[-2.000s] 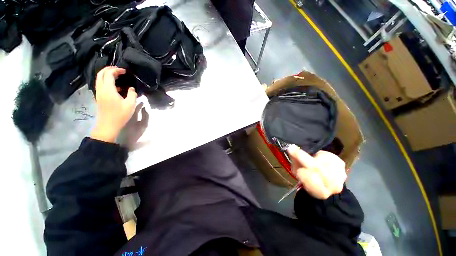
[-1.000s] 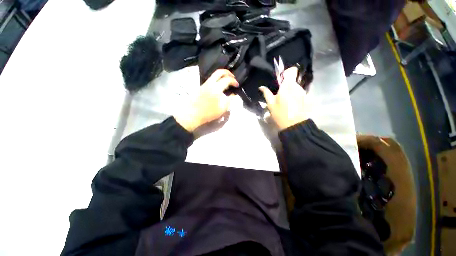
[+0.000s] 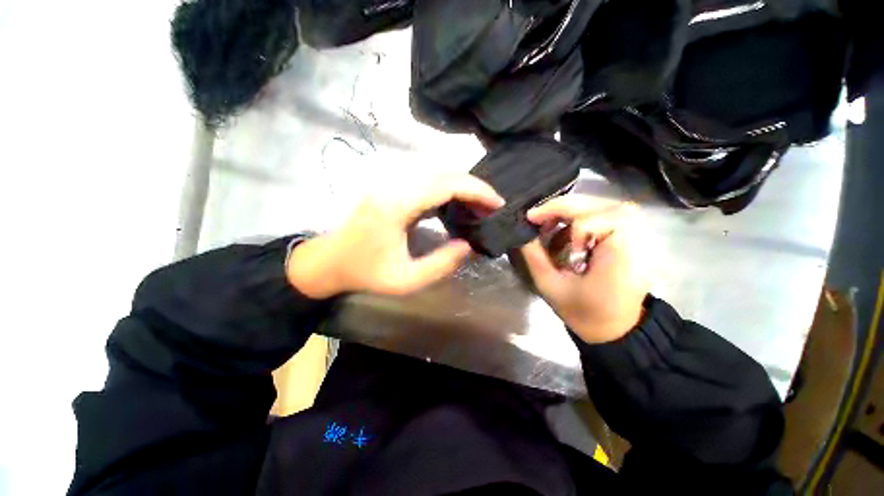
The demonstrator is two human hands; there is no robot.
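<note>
A small black zip pouch (image 3: 519, 179) is held between both hands over the table, near the front edge of the pouch pile. My left hand (image 3: 388, 237) grips its left side between thumb and fingers. My right hand (image 3: 586, 262) pinches its right lower edge with thumb and forefinger. A small shiny part of the thread snips (image 3: 579, 258) shows in my right palm; the blades cannot be made out clearly. A silvery zipper line shows along the right side of the pouch.
The pile of black pouches (image 3: 746, 77) lies at the back and right of the metal-topped table (image 3: 262, 184). A fuzzy black thread clump (image 3: 233, 53) is at upper left. Loose thread scraps (image 3: 354, 145) lie beside it. Part of a carton (image 3: 827, 339) shows at lower right.
My right hand has moved from the carton to the table and now pinches the pouch with my left hand. The pouch is drawn clear of the pile. The view has turned and come closer.
</note>
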